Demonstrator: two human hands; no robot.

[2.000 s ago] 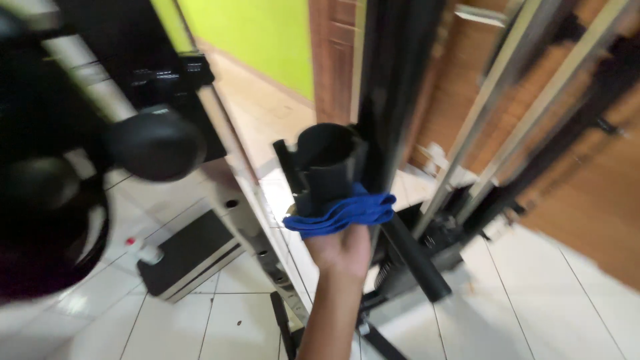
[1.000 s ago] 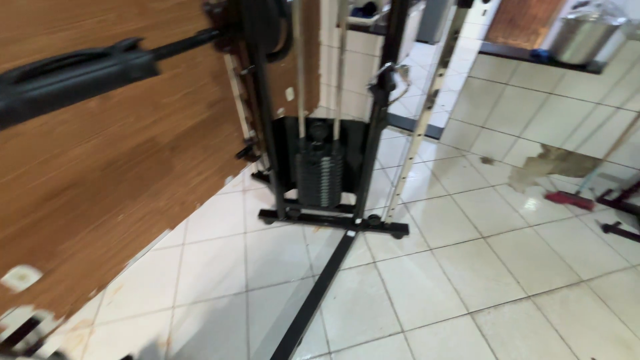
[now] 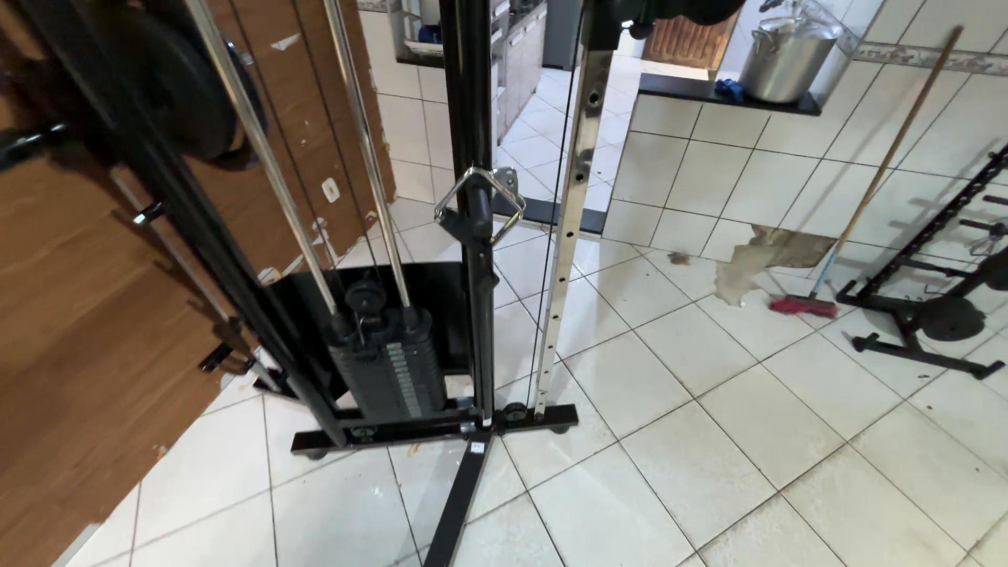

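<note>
Neither my left hand nor my right hand shows in the head view. A cable gym machine stands before me, with a weight stack (image 3: 387,370) low between two chrome guide rods (image 3: 364,142). On its black upright (image 3: 470,94) hangs a metal cable handle (image 3: 510,209). To the right of that upright runs a chrome rail with holes (image 3: 570,235). A black weight plate (image 3: 169,87), partly blurred, is at the upper left.
A black floor beam (image 3: 459,504) runs toward me across the tiles. At the right, a broom (image 3: 803,305) leans on the tiled wall near a black rack (image 3: 913,339). A large metal pot (image 3: 787,63) and a blue cloth (image 3: 729,89) rest on a ledge. A wooden panel (image 3: 71,315) stands left.
Two seconds ago a hand touched a black holder with a blue cloth or strap around it; that hand is out of view now. The view has swung far round to the weight stack.
</note>
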